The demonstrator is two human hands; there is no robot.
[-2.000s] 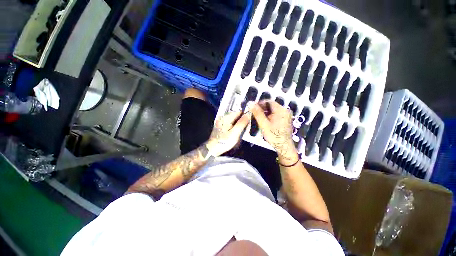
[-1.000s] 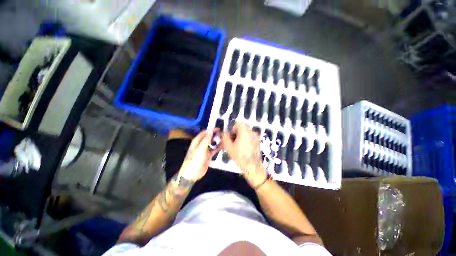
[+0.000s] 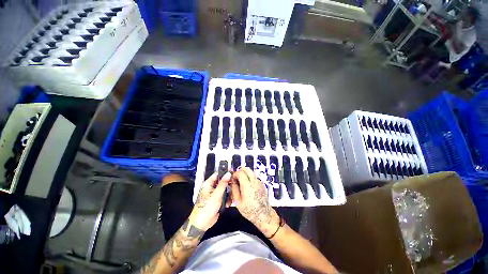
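My left hand (image 3: 207, 199) holds a slim black unit (image 3: 223, 170) upright over the lower left of the white foam tray (image 3: 330, 184). My right hand (image 3: 251, 195) is beside it, its fingertips close together at the unit's side; whether they pinch a small part is too small to tell. Black units fill most of the tray's three rows of slots. A loose cluster of small pale rings (image 3: 272, 170) lies on the bottom row, just right of my right hand's fingers.
A blue crate (image 3: 200, 123) with dark contents adjoins the tray's left. A cream parts bin (image 3: 38, 109) and white cloth (image 3: 19, 220) are on the left bench. Stacked foam trays stand far left (image 3: 101, 75) and right (image 3: 350, 144). An open carton (image 3: 353, 222) is lower right. A person (image 3: 462, 40) is at upper right.
The view has shifted, showing more floor and the far-left tray stack. My left hand now holds the black unit upright, clearly visible. My right hand remains close beside my left.
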